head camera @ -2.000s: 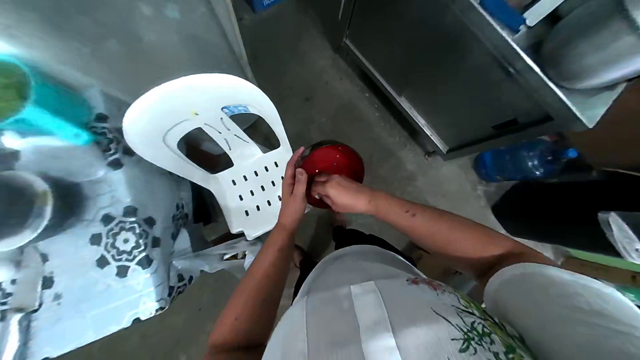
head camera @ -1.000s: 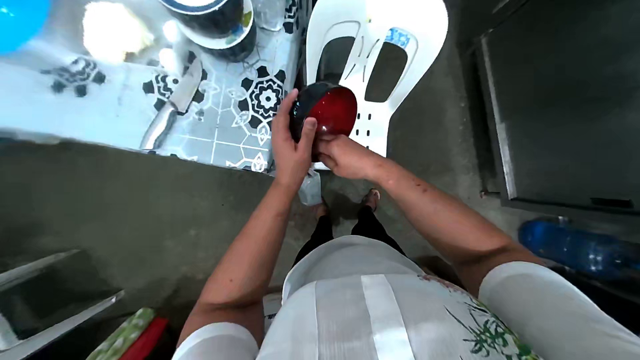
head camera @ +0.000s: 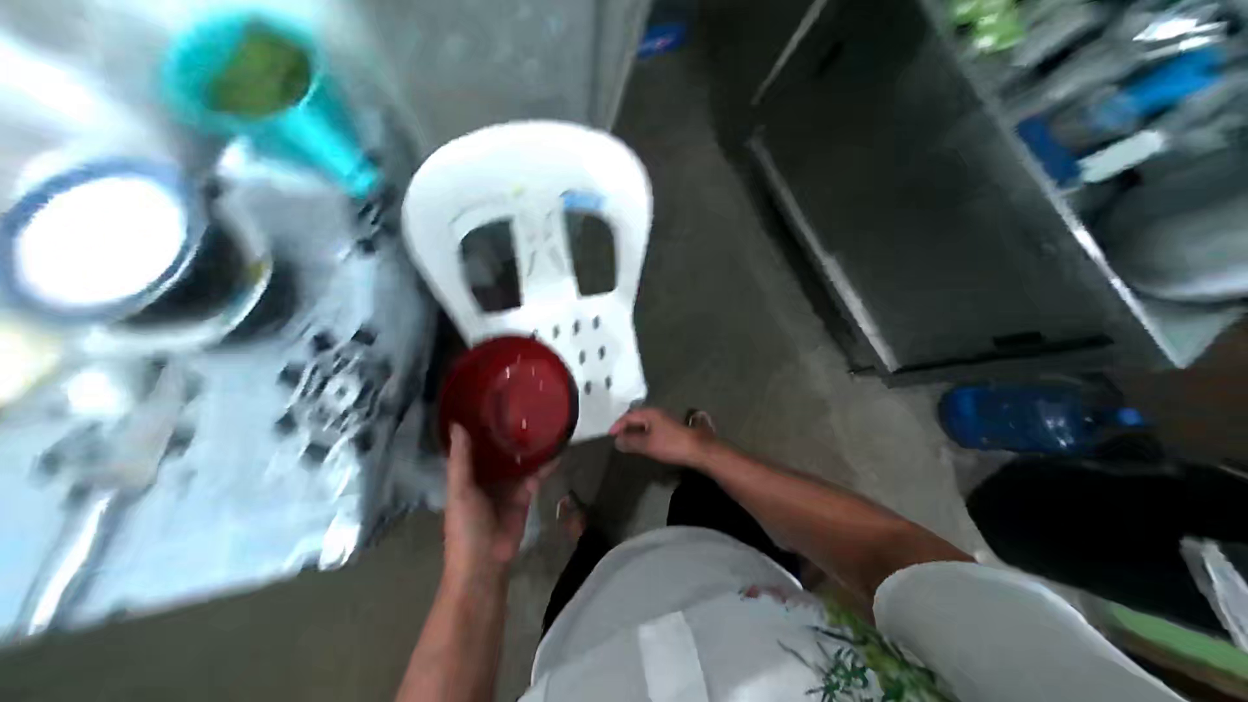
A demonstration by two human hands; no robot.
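My left hand (head camera: 487,507) holds a red bowl (head camera: 517,405) with a dark rim from below and its left side. The bowl's inside faces up and looks empty, and it hangs over the front left of a white plastic chair (head camera: 526,166). To the right of the bowl, my right hand (head camera: 655,435) is at the near right corner of the chair seat, its fingers curled. Whether it touches the chair, or has anything in its fingers, cannot be told.
On the left, a table with a patterned cloth (head camera: 263,487) bears a knife (head camera: 73,561), a teal container (head camera: 336,146) and a stacked pot or bowl (head camera: 102,239), all blurred. A metal cabinet (head camera: 907,224) stands at the right, with a blue water bottle (head camera: 1014,417) on the floor beside it.
My hands were together at the bowl; now my right hand is apart from it, to the right. The bowl has been turned so its inside shows. The view has swung.
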